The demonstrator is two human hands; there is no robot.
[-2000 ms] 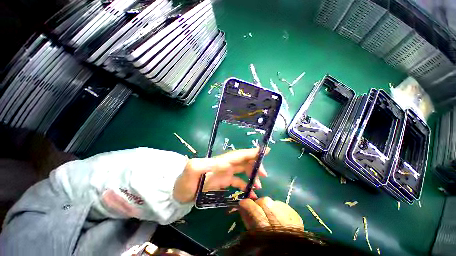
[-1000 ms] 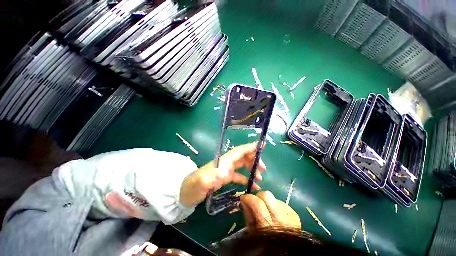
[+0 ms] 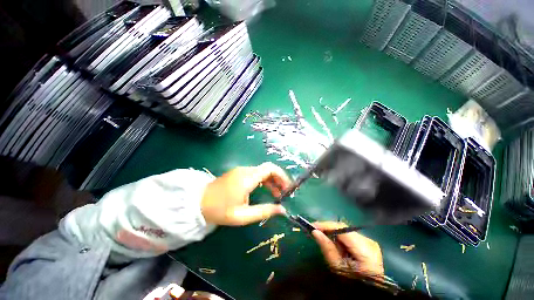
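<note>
A phone middle frame is tilted towards the right and blurred by motion, its solid far end overlapping the near stacks. My left hand pinches its near left corner between thumb and fingers. My right hand is closed at its near right corner, partly cut off by dark hair. A short dark piece shows at the right fingertips; whether it is tweezers or the frame's edge is unclear. Gold strips lie on the green mat below the hands. A loose heap of white strips lies beyond the frame.
Large leaning stacks of frames stand at the left. Near stacks of frames stand right of centre, with a crumpled clear plastic bag behind them. Grey rows of stacked frames line the back right. Another plastic bag is at the top edge.
The frame has swung from upright to leaning right, uncovering the white heap. My right hand has moved right and down. More gold strips now show below my left hand.
</note>
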